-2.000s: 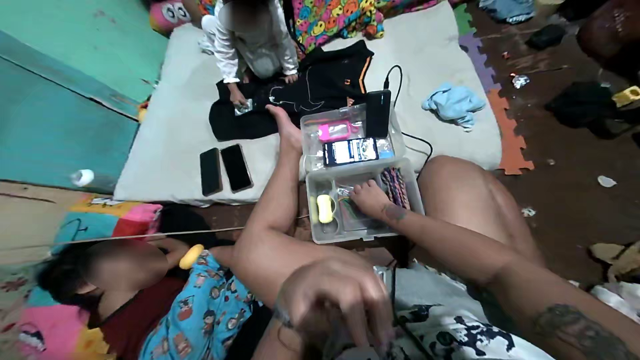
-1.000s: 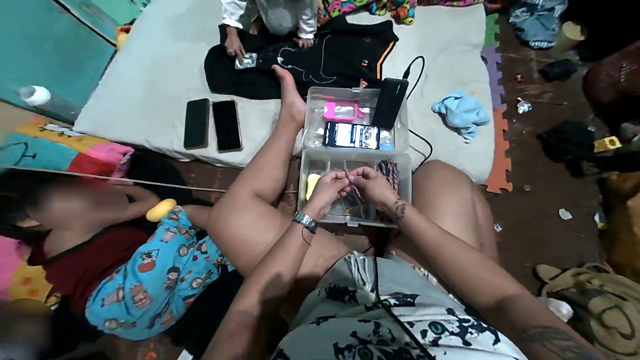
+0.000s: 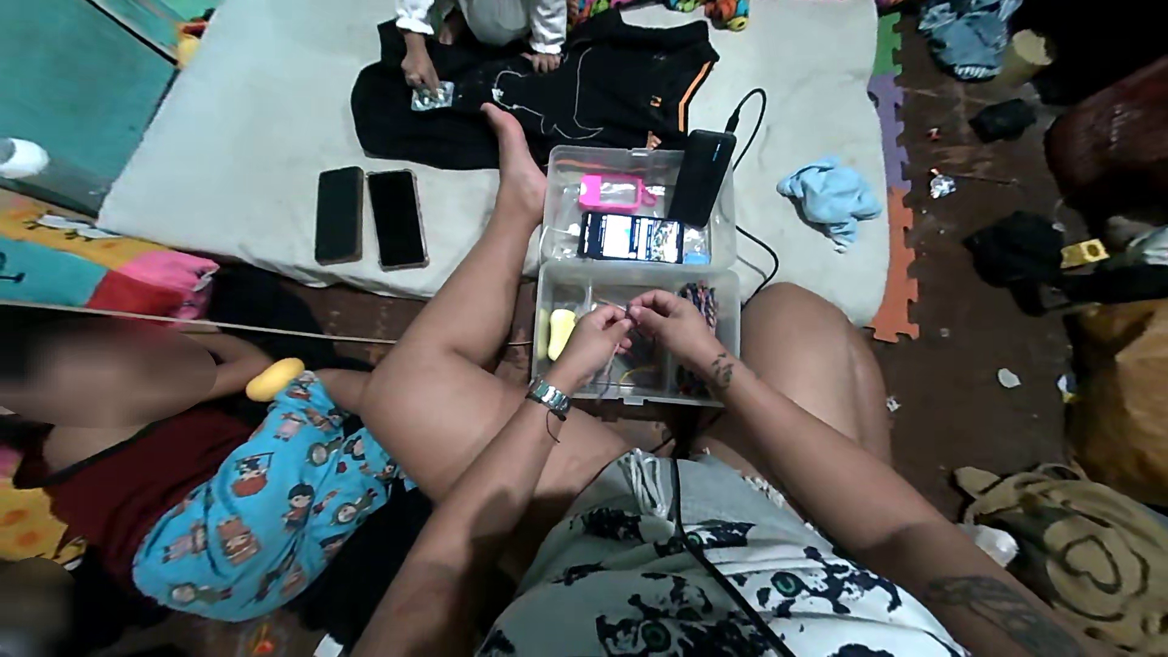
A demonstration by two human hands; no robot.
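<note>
Over the lower half of a clear plastic compartment box [image 3: 730,365], my left hand [image 3: 598,338] and my right hand [image 3: 671,319] meet at the fingertips. Both pinch a thin strand, too small to identify. A yellow object [image 3: 561,334] lies in the left compartment, and a bundle of multicoloured cords [image 3: 699,301] in the right one. The raised lid holds a pink plastic frame-like item [image 3: 611,192], a phone with a lit screen [image 3: 631,238] and a black power bank [image 3: 703,178] with a cable plugged in.
Two dark phones [image 3: 338,215] [image 3: 397,219] lie on the pale mattress [image 3: 246,119]. A person in white sleeves [image 3: 502,18] touches a small packet [image 3: 432,97] on a black garment [image 3: 547,82]. Another person lies at left. A light blue cloth [image 3: 832,201] lies at right.
Two seconds ago my right hand was inside the box and my left hand was low in front of my body. My left hand has moved up to meet my right hand over the box.
</note>
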